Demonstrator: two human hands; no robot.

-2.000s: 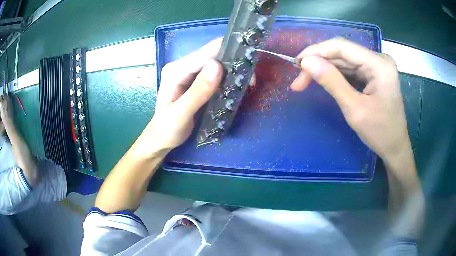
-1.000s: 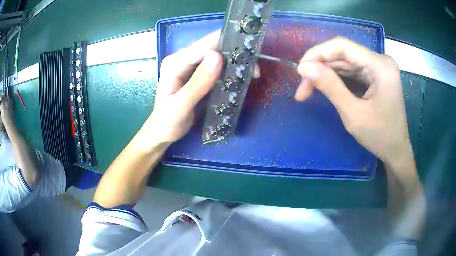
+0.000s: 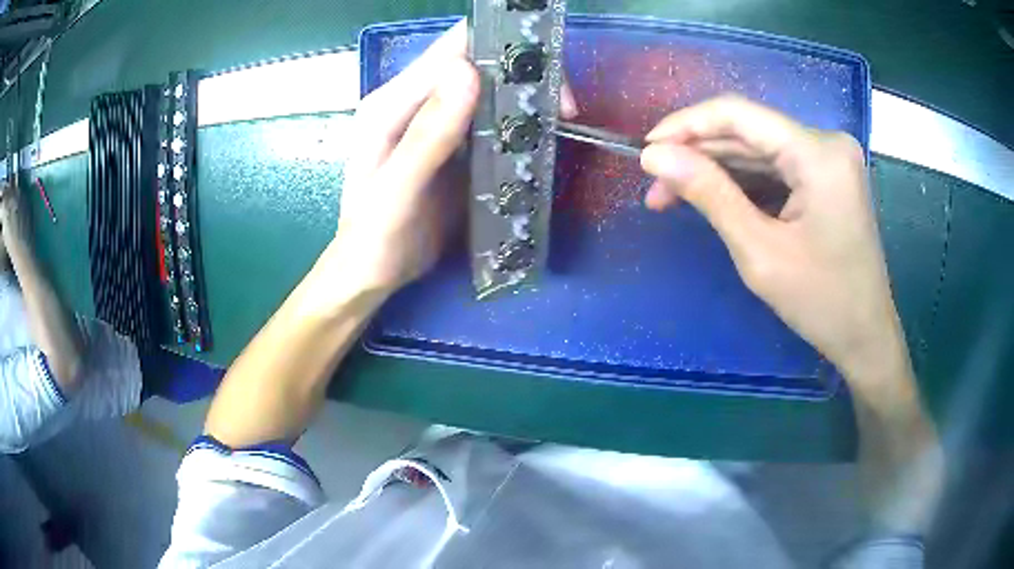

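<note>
My left hand holds a long narrow strip module upright in view over the blue parts tray. The strip shows a row of black round parts with small whitish bits between them; its top end is cut off by the picture's edge. My right hand holds thin silver tweezers between thumb and fingers, their tips at the strip's right edge. Whether the tips touch the strip or hold a part is too small to tell. Red-orange grains lie scattered in the tray.
Black strips lie side by side on the green work surface at left, beside strips with silver round parts and a red item. A white rail runs behind the tray. A person's arm is at far left.
The strip has turned from slanted to nearly upright in view and moved up and slightly left with my left hand. My right hand and the tweezers have shifted slightly left.
</note>
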